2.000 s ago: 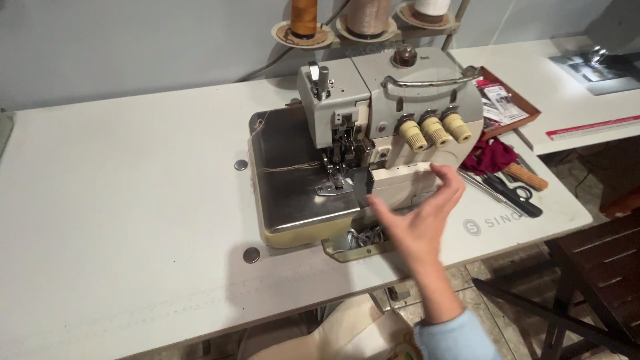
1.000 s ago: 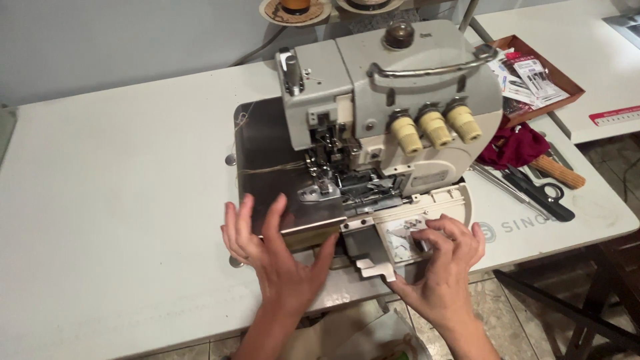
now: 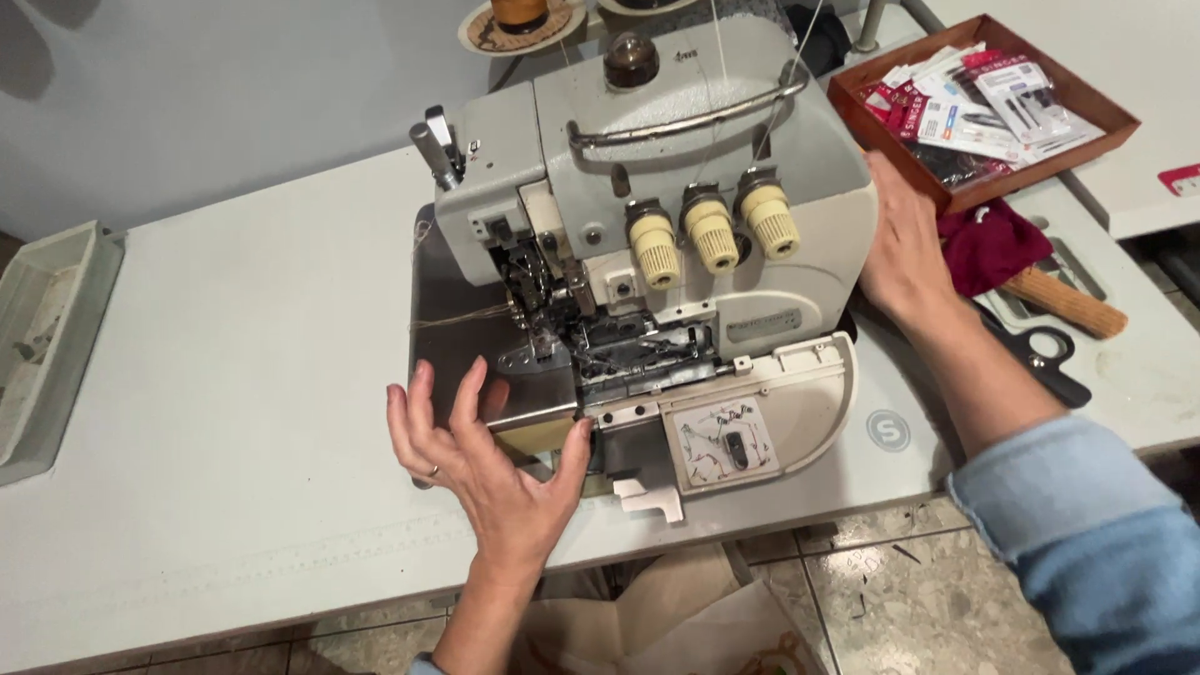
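An overlock sewing machine stands on the white table, with three cream tension knobs on its front. Its front cover is swung down, baring the loopers, and a threading diagram shows inside it. My left hand has its fingers spread at the front edge of the metal cloth plate; it holds nothing, and whether the fingertips touch is unclear. My right hand rests against the machine's right side, its fingertips hidden behind the housing.
A brown tray of packaged needles stands at the back right. Below it lie a dark red cloth, a wooden handle and black-handled scissors. A grey bin sits at the left edge, and a thread spool behind the machine.
The front cover, closed two seconds ago, is open. My left hand has come into view. My right hand has moved from the opened cover to the machine's right side. The view is closer.
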